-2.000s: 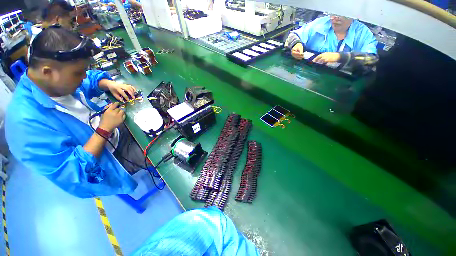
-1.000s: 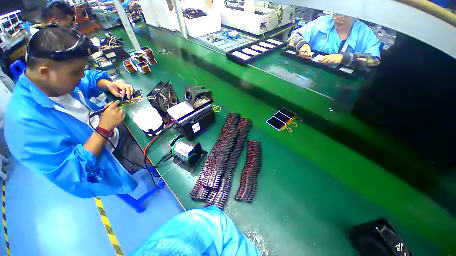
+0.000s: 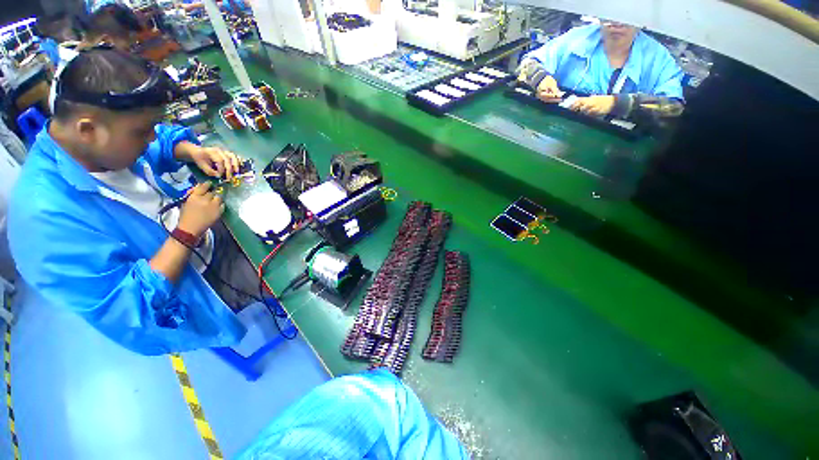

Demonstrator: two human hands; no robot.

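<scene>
Neither of my hands is in the picture. Only my blue sleeve (image 3: 359,422) shows at the bottom edge. A display module panel (image 3: 518,218) with dark rectangles in white frames and short orange flex tails lies on a green strip of the bench, right of centre. Long strips of black-and-red wired components (image 3: 395,287) lie in front of me, with a shorter strip (image 3: 448,307) beside them on the right.
A black fan (image 3: 684,429) with white handwriting stands at bottom right. Black boxes (image 3: 348,214), a silvery cylinder (image 3: 332,268) and a white round thing (image 3: 265,214) stand at left. A person (image 3: 117,207) works at left; another (image 3: 611,72) sits across, beside a tray (image 3: 460,90).
The display module panel has moved along the green strip to the right. The person across has shifted their hands slightly. The component strips have not moved.
</scene>
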